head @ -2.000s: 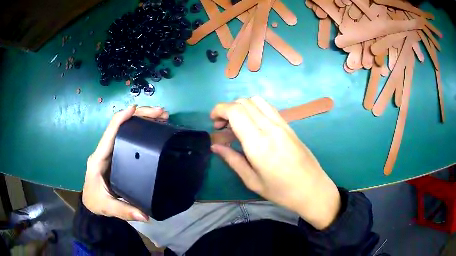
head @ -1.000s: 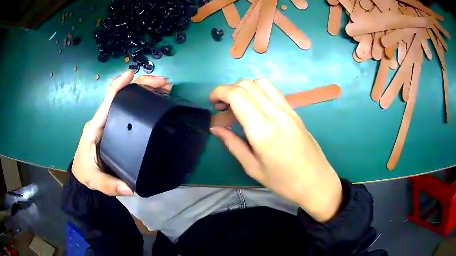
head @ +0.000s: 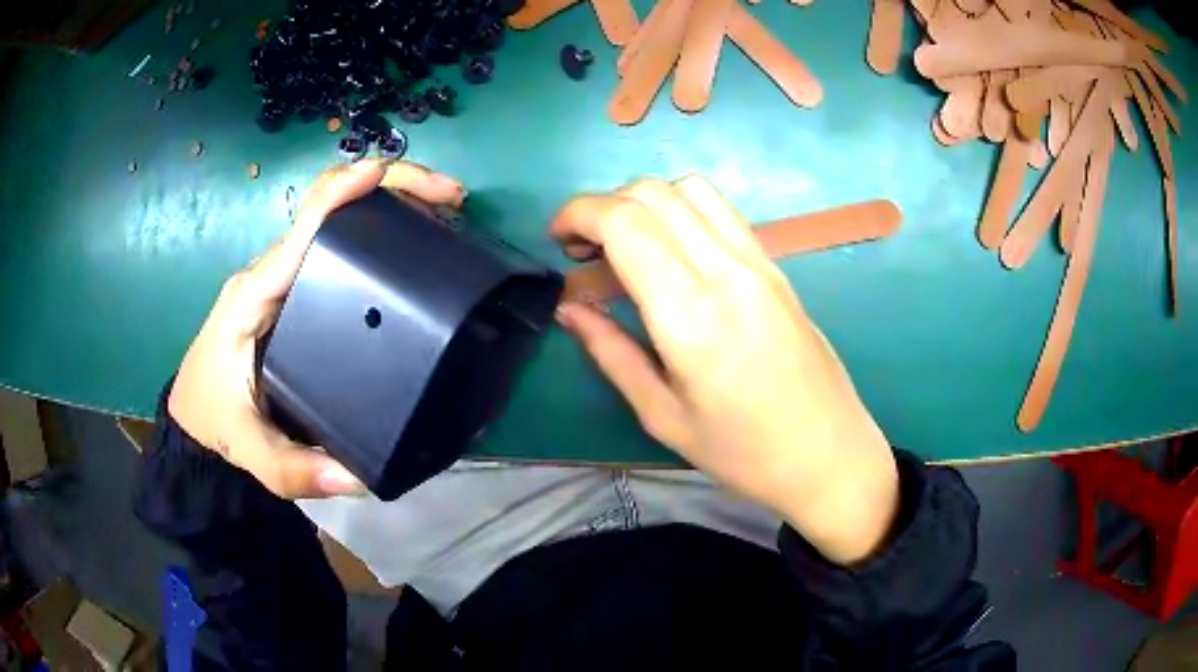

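A black speaker housing [head: 357, 344] with a small round hole in its side is tilted, its hollow opening facing right. My left hand [head: 250, 355] holds it around its left side, thumb below and fingers behind the top. My right hand [head: 736, 355] holds a tan carrying strap [head: 830, 229] between thumb and fingers. One strap end lies at the housing's right edge; the other extends right, beyond my hand. Whether the strap end is inside the housing or fastened to it is hidden.
A dark heap of strap buttons [head: 368, 59] lies at the upper left, with tiny brown dots beside it. Loose straps [head: 703, 53] lie at top centre. A larger strap pile [head: 1031, 66] is at the upper right. A red stool [head: 1136, 525] stands beyond the green table's edge [head: 972, 462].
The housing has turned in my left hand, so more of its side and less of its opening shows. The table's contents sit higher in view. My right hand still grips the strap.
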